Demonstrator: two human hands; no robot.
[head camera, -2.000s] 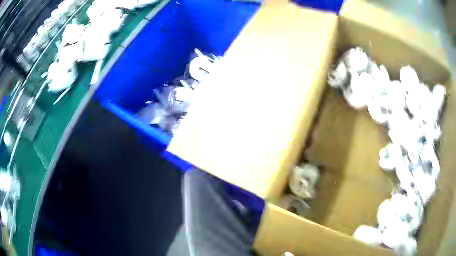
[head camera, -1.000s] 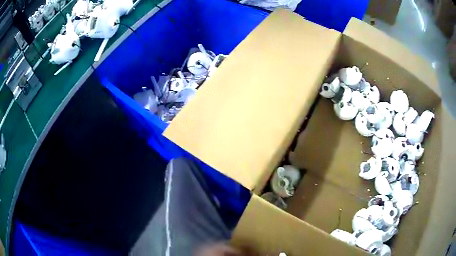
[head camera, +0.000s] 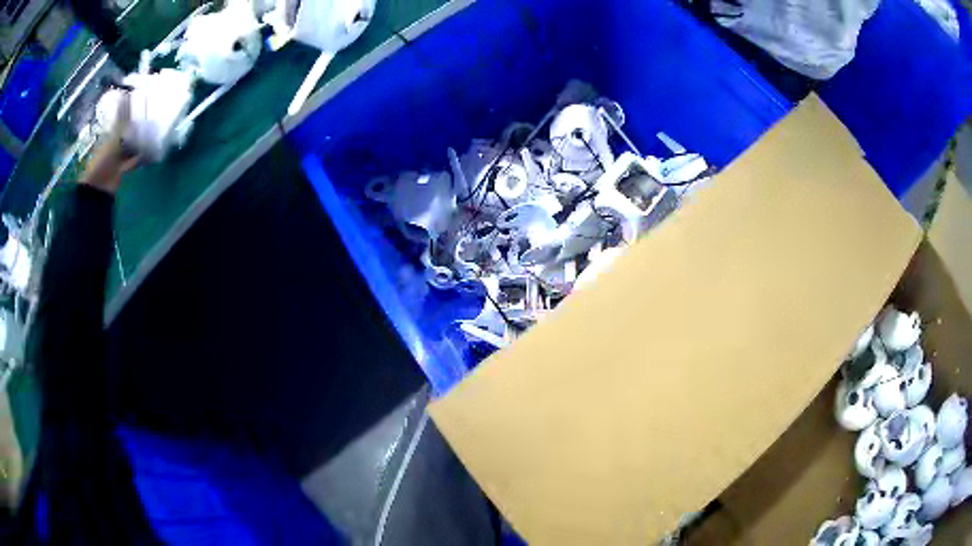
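Observation:
My left hand (head camera: 110, 158), at the end of a dark sleeve, reaches over the green conveyor at the upper left. It is shut on a white camera housing (head camera: 158, 113), slightly blurred; its fingers are partly hidden by the housing. More white housings (head camera: 222, 45) with thin white sticks lie beside it on the green conveyor (head camera: 171, 203). My right hand is out of the picture.
A blue bin (head camera: 362, 267) holds mixed white parts (head camera: 533, 213) and wires. A carton flap (head camera: 682, 352) overlaps its edge. The carton at right holds white ball shells (head camera: 901, 432). Clear plastic film (head camera: 799, 32) lies at the top right. My grey-clad leg (head camera: 384, 475) shows below.
The view has swung left, so the bin and carton appear further right. My left hand has come into view, holding a housing. A blurred hand at the bottom edge is gone.

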